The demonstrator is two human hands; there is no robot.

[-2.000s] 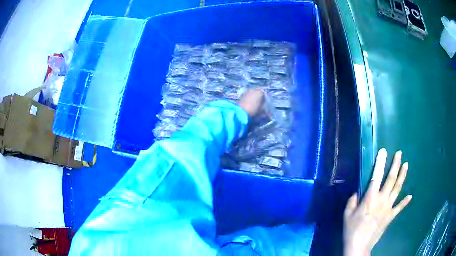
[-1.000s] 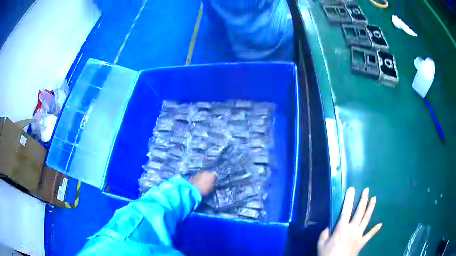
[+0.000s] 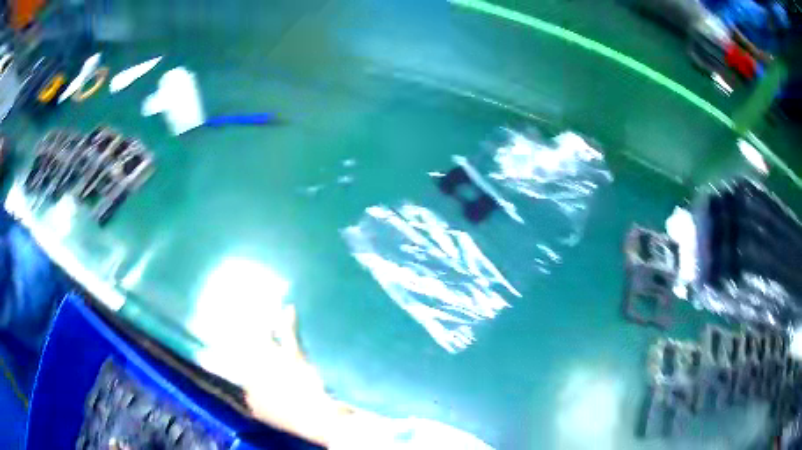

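Note:
My right hand point(image 3: 277, 378) is blurred and overexposed at the bench's front edge, its arm coming from the lower right. A white glare covers its fingers, so I cannot tell whether they hold anything. My left hand is out of view. A shiny clear plastic bag point(image 3: 431, 272) lies flat on the green bench. A small black panel point(image 3: 469, 193) lies behind it beside a thin pale strip, with crumpled clear film point(image 3: 550, 167) to its right. Dark grey housings stand in a row point(image 3: 703, 369) at the lower right, with a single one point(image 3: 651, 277) behind.
More housings point(image 3: 88, 167) are at the left edge. A white crumpled item point(image 3: 176, 101) and a blue stick point(image 3: 239, 119) lie at the back left. A dark stack under shiny film point(image 3: 747, 237) is at the right. The blue bin point(image 3: 53, 373) with bagged contents is at the lower left.
The view has swung right from the bin to the bench. The left hand has gone out of view. The bag, black panel and right-hand housings have come into view.

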